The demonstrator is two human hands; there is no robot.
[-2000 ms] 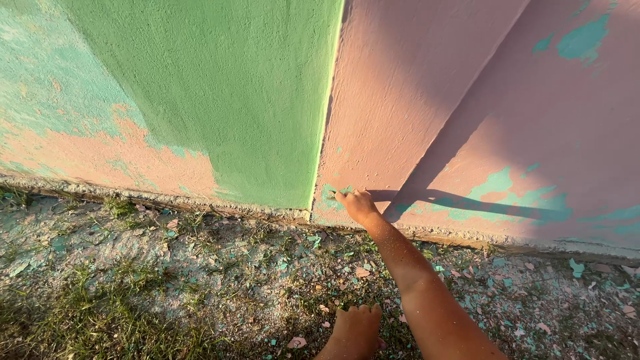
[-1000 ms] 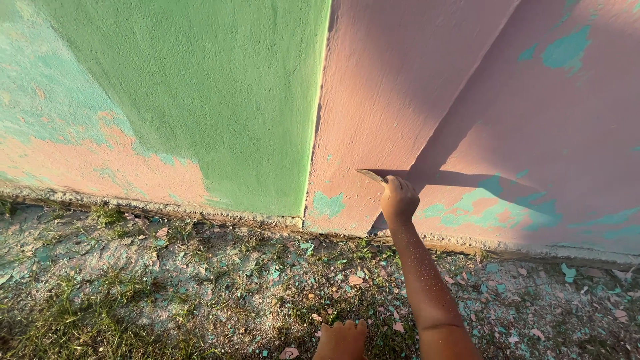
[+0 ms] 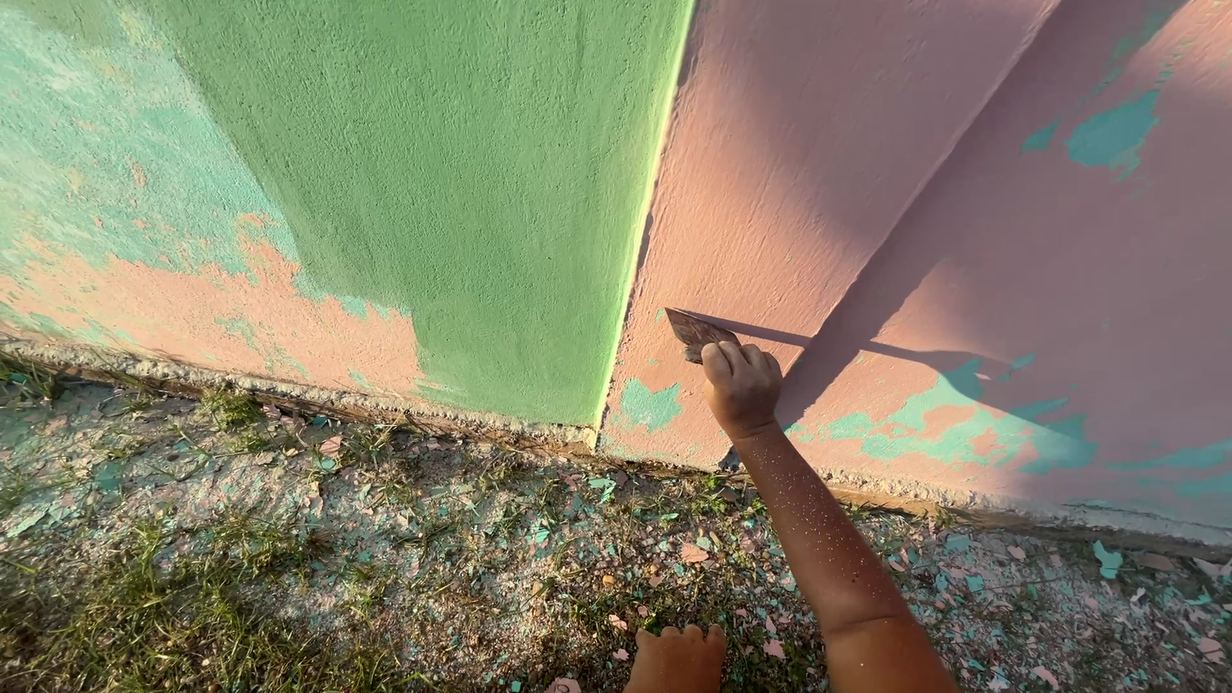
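Observation:
My right hand (image 3: 744,387) is closed around a scraper with a flat metal blade (image 3: 695,329); its handle is hidden in the fist. The blade lies at the pink-painted wall pilaster (image 3: 760,221), above a turquoise patch (image 3: 649,404). Whether the whole edge touches the wall cannot be told. Pale specks dot my right forearm. At the bottom edge is my left hand (image 3: 678,658), over the ground and away from the wall, seen from its back with the fingertips curled out of sight.
Left of the pilaster the wall is green (image 3: 462,192), with turquoise and peach patches farther left. More turquoise patches (image 3: 962,423) mark the shaded pink wall at right. A rough ledge (image 3: 289,390) runs along the base. Paint flakes (image 3: 693,553) and grass (image 3: 173,606) cover the ground.
My right hand has moved up from low on the pilaster, near the turquoise patch, with the scraper in it. Its blade shows more of its flat face now than one second ago.

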